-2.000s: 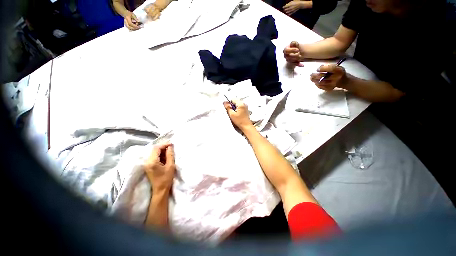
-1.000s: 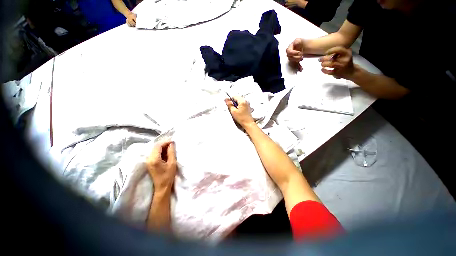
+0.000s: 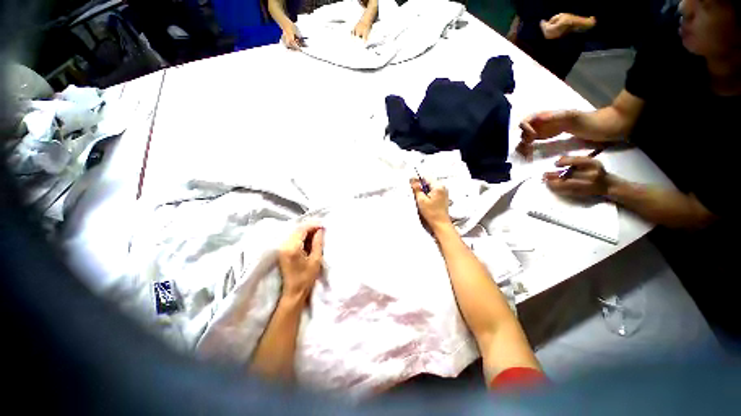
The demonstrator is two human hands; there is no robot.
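Note:
A large pale garment (image 3: 382,276) lies spread in front of me, washed out by glare with pinkish patches. My left hand (image 3: 301,256) pinches the garment between thumb and fingers near its upper left part. My right hand (image 3: 433,201) is closed around small dark thread snips (image 3: 422,185), their tip pointing up and away. The right hand rests at the garment's far edge. A small dark label (image 3: 166,297) with pale marks shows on the garment's left part. Fine threads cannot be made out.
A navy-black garment (image 3: 457,119) lies beyond my right hand. A white pad (image 3: 573,213) lies at the right, by a person in black holding a pen. Another person handles pale cloth (image 3: 357,36) at the far side. A white heap (image 3: 57,134) is far left. A clear plastic item (image 3: 621,315) lies lower right.
The view has turned left, so the table and hands appear further right and lower. The dark label and the left heap have come into view. My hands keep their holds.

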